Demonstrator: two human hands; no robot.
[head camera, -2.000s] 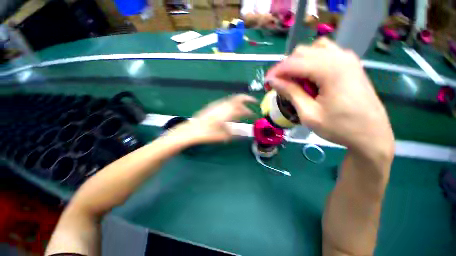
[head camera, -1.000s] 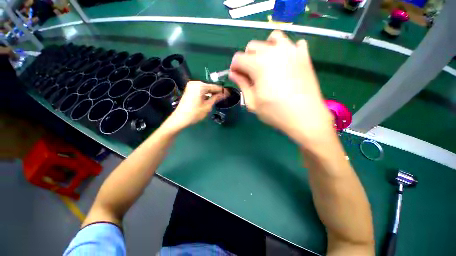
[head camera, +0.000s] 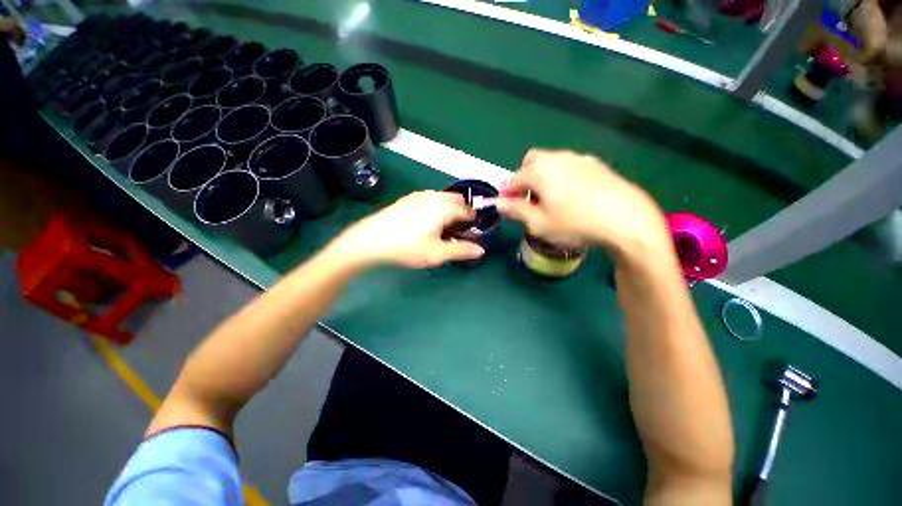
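A black cylindrical housing (head camera: 473, 190) stands on the green bench in front of me, partly covered by my left hand. My left hand (head camera: 425, 229) is around its near left side, fingers at the rim. My right hand (head camera: 569, 198) is just right of it, its fingertips pinching a small whitish-pink piece (head camera: 487, 202) at the housing's opening; I cannot tell if this is wire ends or a connector. A cream and dark inner unit (head camera: 552, 259) shows below my right hand, its top hidden by the hand. I cannot tell whether the hand also holds it.
Dense rows of empty black housings (head camera: 227, 198) stand at the left. A magenta-ringed unit (head camera: 698, 246), a pale ring (head camera: 742, 319) and a silver-headed tool (head camera: 781, 425) are at the right. A grey post (head camera: 821, 222) rises behind them. A red stool (head camera: 89, 277) stands on the floor at left.
The view has shifted. My right hand has come down beside the housing from above, and the cream inner unit now shows under it. My left hand remains at the housing.
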